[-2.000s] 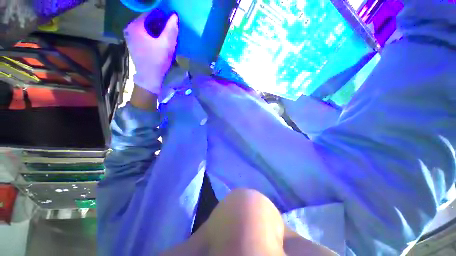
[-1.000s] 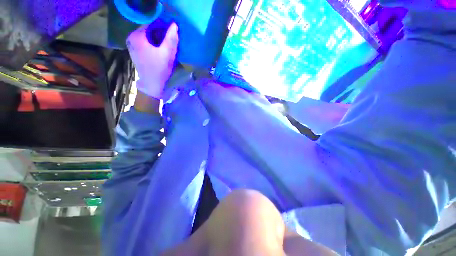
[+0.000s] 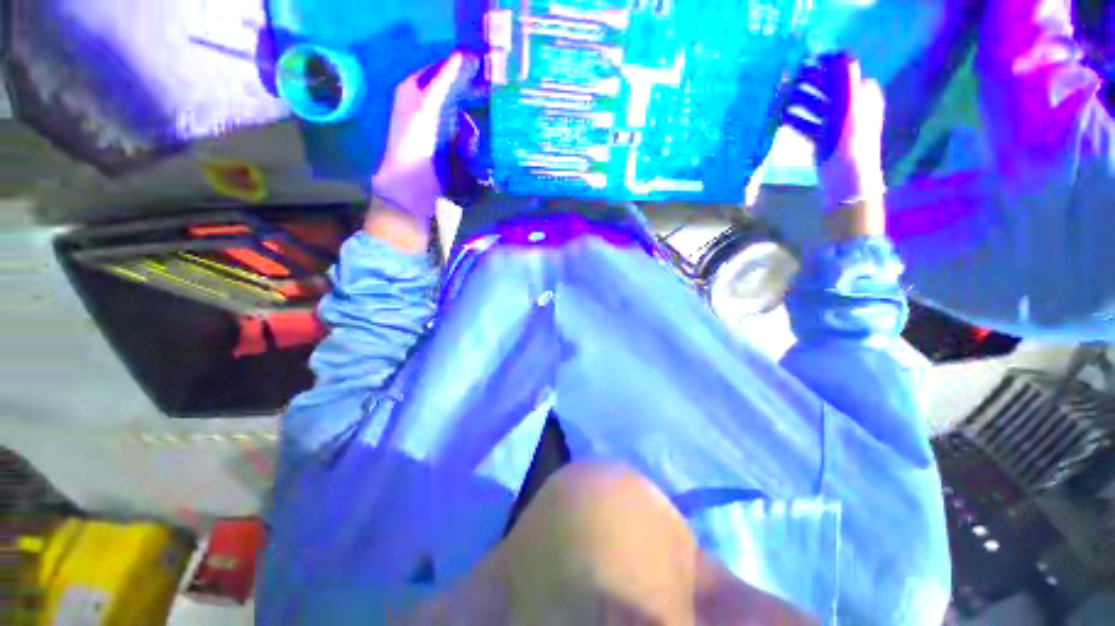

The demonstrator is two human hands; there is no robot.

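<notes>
A large printed circuit board (image 3: pixel 587 110) lies flat in front of me at the top of the picture, cyan-blue with pale bars and white tracks. Its far edge is cut off. My left hand (image 3: pixel 422 135), in a pale glove with dark fingers, grips the board's left edge. My right hand (image 3: pixel 844 128), gloved the same way, has its dark fingers curled at the right edge. The fingertips under the board are hidden. A cyan ring-topped object (image 3: pixel 320 83) stands left of my left hand, touched by neither hand.
A black bin (image 3: pixel 183 355) with red pieces and yellowish strips is at my left. A round metal disc (image 3: pixel 748 279) is below the board. Another person's blue sleeve (image 3: pixel 1052 184) is at the right. A yellow box (image 3: pixel 110 569) and a red box (image 3: pixel 229 559) are lower left.
The board has gone from tilted at the upper right to nearly square in front of me. My right hand has come into view at its right edge. My left hand is now at its left edge.
</notes>
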